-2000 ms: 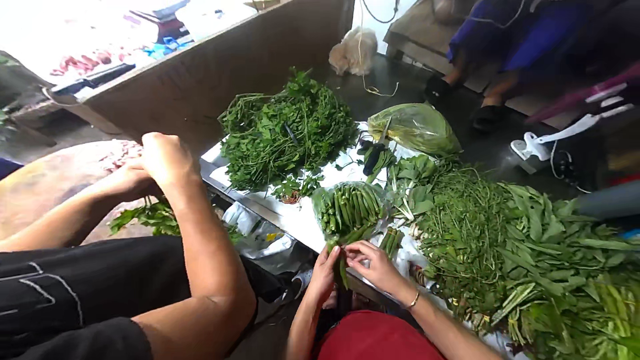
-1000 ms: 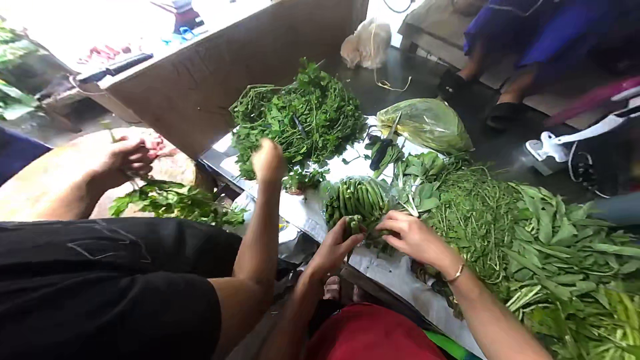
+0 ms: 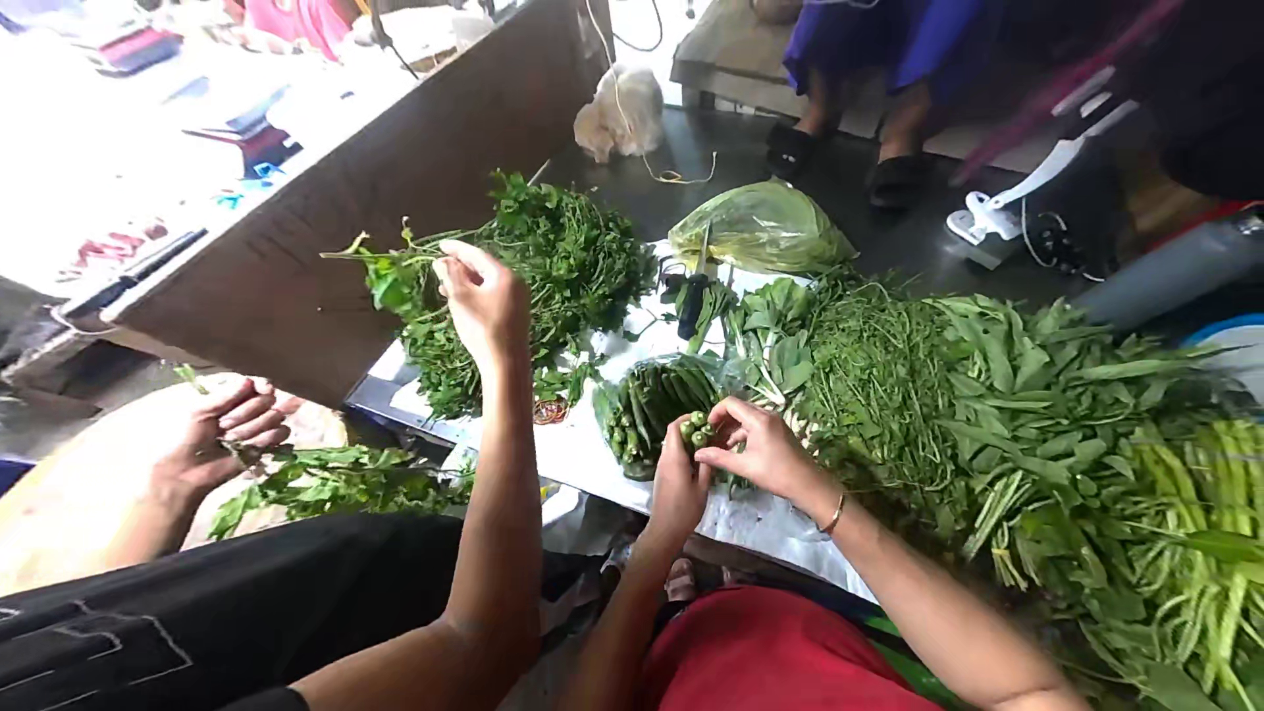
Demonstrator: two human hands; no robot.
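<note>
My left hand (image 3: pixel 681 484) is closed around a small bunch of okra pods (image 3: pixel 697 431), their stem ends facing up. The fingers of my right hand (image 3: pixel 755 449) touch the same bunch from the right side. Just behind and left of my hands, a clear plastic bag of okra (image 3: pixel 652 405) lies on the white-covered table (image 3: pixel 780 528). Beyond it is a knife with a black handle (image 3: pixel 694 306), near a small bundle of greens.
At left, a co-worker in black holds leafy stems in both hands (image 3: pixel 484 296). A heap of leafy herbs (image 3: pixel 573 257) lies before a wooden partition (image 3: pixel 395 148). Piled greens (image 3: pixel 1037 375) and long beans (image 3: pixel 1195 494) spread right. Behind are a yellowish plastic bag (image 3: pixel 765 227) and another person's feet (image 3: pixel 894 178).
My hands have come up slightly with the okra bunch, its stem ends now showing. The co-worker's arm has reached to the herb heap and now lifts a stem from it.
</note>
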